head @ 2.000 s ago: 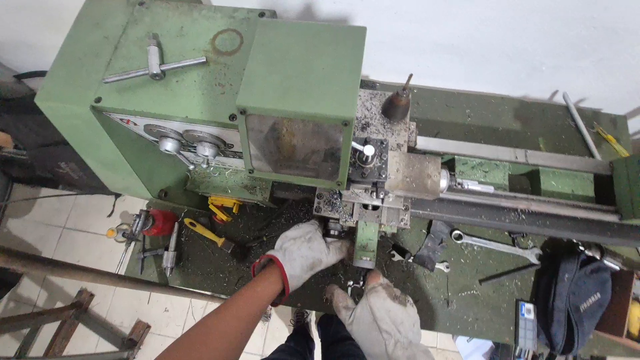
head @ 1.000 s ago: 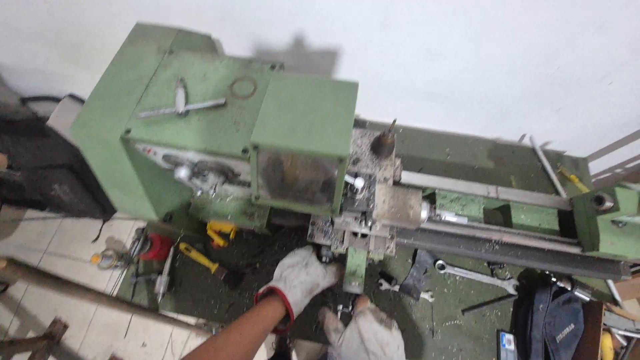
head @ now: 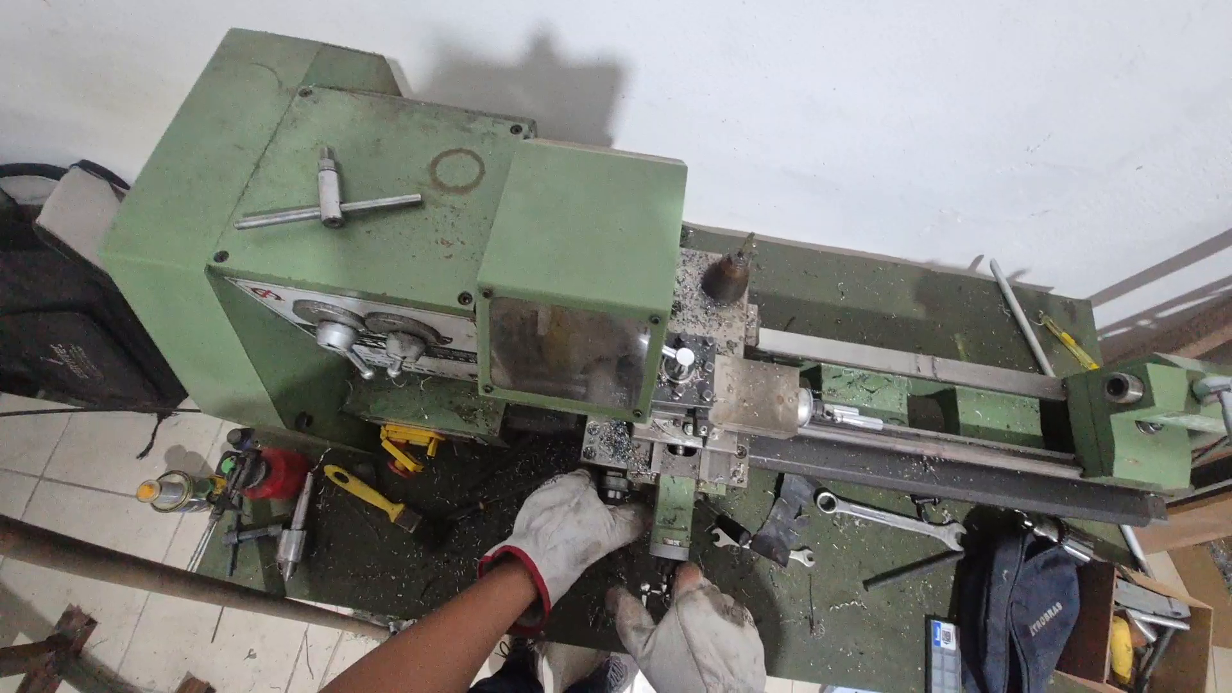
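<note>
A green metal lathe [head: 582,221] fills the middle of the view, its chuck guard with a clear window above my hands. My left hand [head: 570,525], in a pale work glove with a red cuff, curls at a knob or handwheel on the front of the carriage [head: 608,445]; its fingertips are partly hidden. Lower right, my gloved right hand [head: 695,626] has its fingers around a small metal crank handle [head: 657,589] just below the green cross-slide end [head: 673,520]. Metal chips lie over the carriage and the tool post [head: 680,371].
A chuck key [head: 330,197] rests on the headstock. Left on the bench lie a yellow-handled brush [head: 364,493] and a drill chuck [head: 292,544]. To the right are a combination wrench [head: 890,520], a dark blue bag [head: 1018,606] and the tailstock [head: 1131,423]. An oil can [head: 727,277] stands behind the carriage.
The view has shifted somewhat. Both hands stay at the front of the carriage, with no other plain change.
</note>
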